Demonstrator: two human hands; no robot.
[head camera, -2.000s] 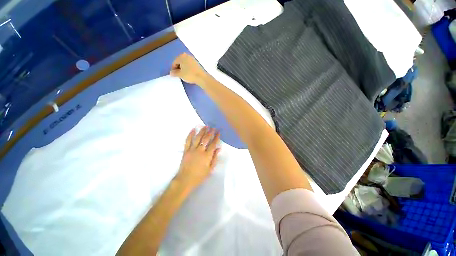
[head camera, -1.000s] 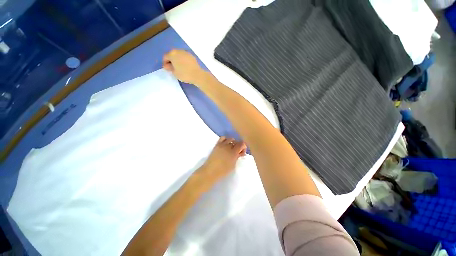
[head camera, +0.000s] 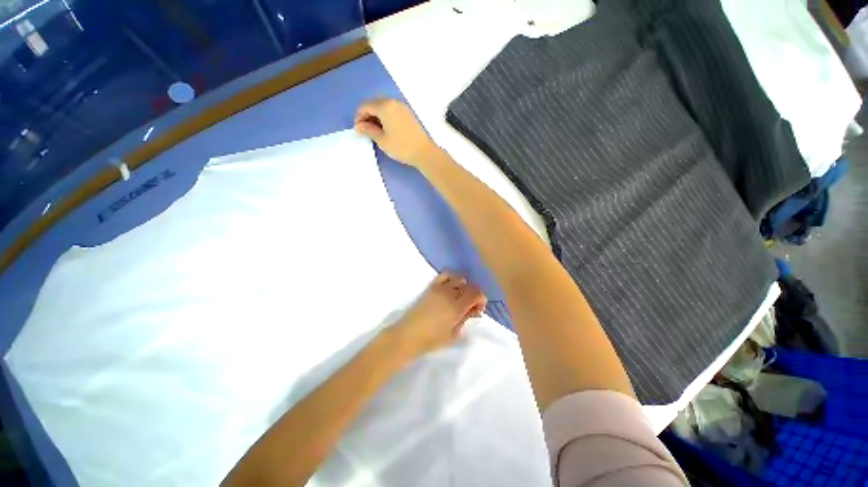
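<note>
A white panel (head camera: 228, 276) lies over the blue template (head camera: 314, 100) and fills the left and lower middle of the view. My right hand (head camera: 393, 128) is at the panel's upper right corner, fingers curled and pinching its edge. My left hand (head camera: 447, 309) is bare, with a ring, and pinches the panel's edge at the lower end of the curved armhole. Both fingertips are partly hidden, but the cloth edge meets them. The panel looks mostly flat, with soft creases low down.
The clear top cover (head camera: 143, 57) stands beyond the brown hinge tape (head camera: 238, 100). A striped dark panel stack (head camera: 619, 181) lies at the right on the white table (head camera: 428, 57), with white panels (head camera: 790, 76) beyond. A blue crate (head camera: 823, 418) with cloth pieces stands lower right.
My left hand has moved from lying flat with spread fingers to pinching the edge, slightly right and lower. My right hand stays at the upper corner. The camera view has shifted slightly.
</note>
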